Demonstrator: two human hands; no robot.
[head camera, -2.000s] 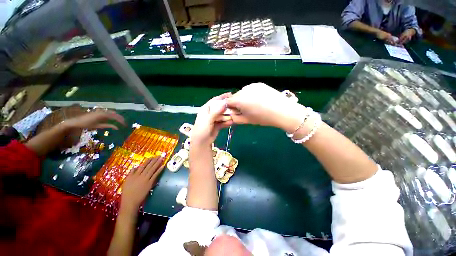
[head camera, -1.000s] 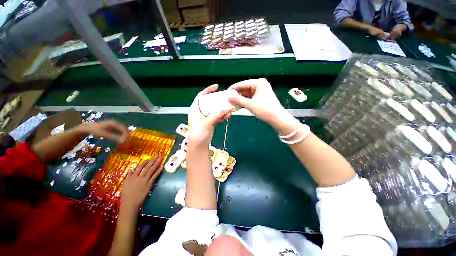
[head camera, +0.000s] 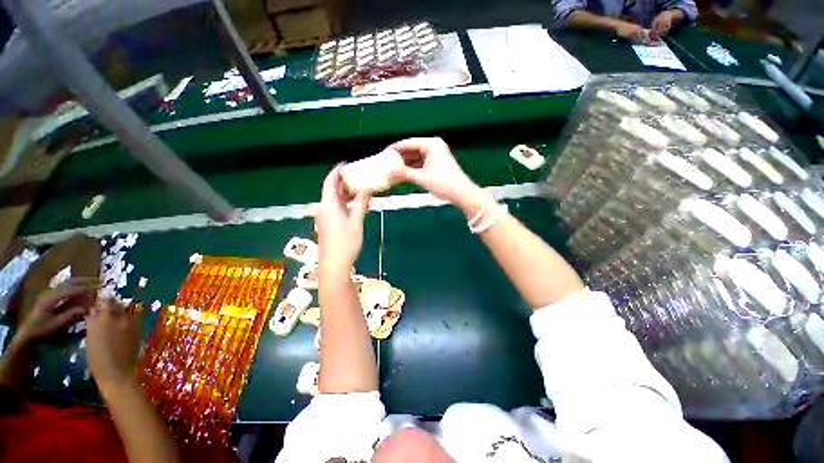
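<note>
A cream plastic unit (head camera: 372, 173) is held up over the near edge of the belt, its plain smooth face showing. My left hand (head camera: 341, 212) holds its left end, fingers and thumb around it. My right hand (head camera: 434, 168) holds its right end between thumb and fingers. Several cream housings with dark middles lie in a loose pile (head camera: 378, 306) on the dark green bench around my left forearm. My forearm hides part of the pile.
A tall stack of clear blister trays (head camera: 691, 235) holds cream units at right. An orange strip sheet (head camera: 212, 335) and a neighbour's hands (head camera: 108, 330) are at left. One housing (head camera: 527, 156) lies on the green belt (head camera: 271, 163). Another person's hands (head camera: 649, 32) are across the belt.
The view has turned right, so things sit further left. My hands now hold the unit by its two ends. The neighbour's hand has left the orange sheet for the white bits.
</note>
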